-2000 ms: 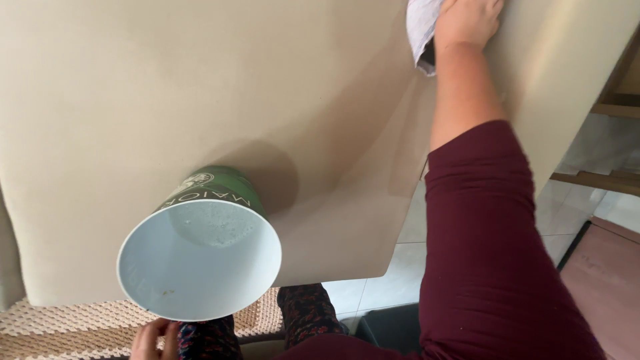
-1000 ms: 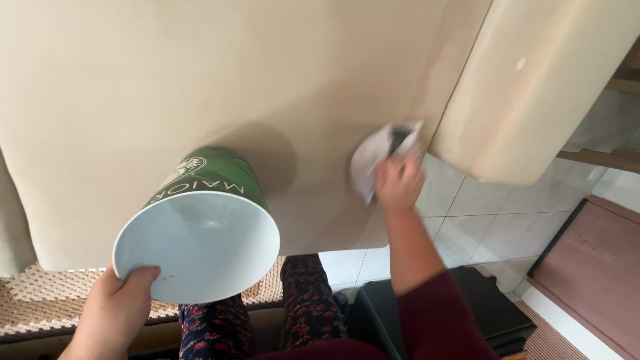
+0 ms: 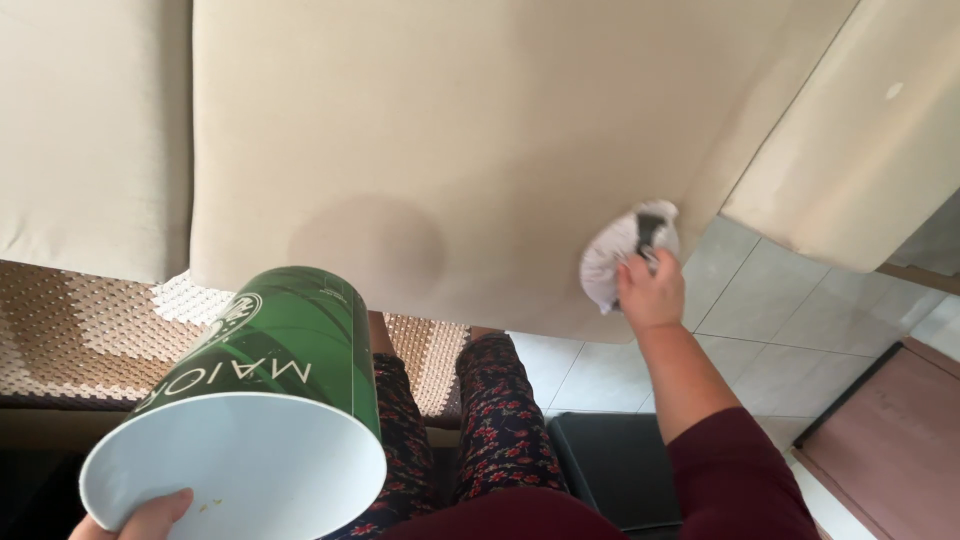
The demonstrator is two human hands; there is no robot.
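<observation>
My left hand [image 3: 142, 517] grips the rim of a green bucket [image 3: 300, 337] at the lower left, its thumb inside the pale interior. The bucket is tilted with its mouth toward me, and a few small yellowish bits lie on the inner wall. My right hand [image 3: 652, 289] holds a whitish cloth [image 3: 607, 259] wrapped around an object with a dark part, which I cannot identify. The cloth is against the beige sofa seat cushion [image 3: 480, 150], near its front right corner.
Another seat cushion [image 3: 90, 135] adjoins on the left, and a beige armrest [image 3: 862, 142] stands at the right. A woven rug [image 3: 75, 337] and grey floor tiles [image 3: 750, 300] lie below. A black box-like object [image 3: 615, 465] is beside my legs, with a brownish-pink mat [image 3: 885, 427] farther right.
My right hand with the cloth has come from the far upper right down to the cushion's front corner. My left hand has taken hold of the bucket's rim, and the bucket is now lower, off the cushion.
</observation>
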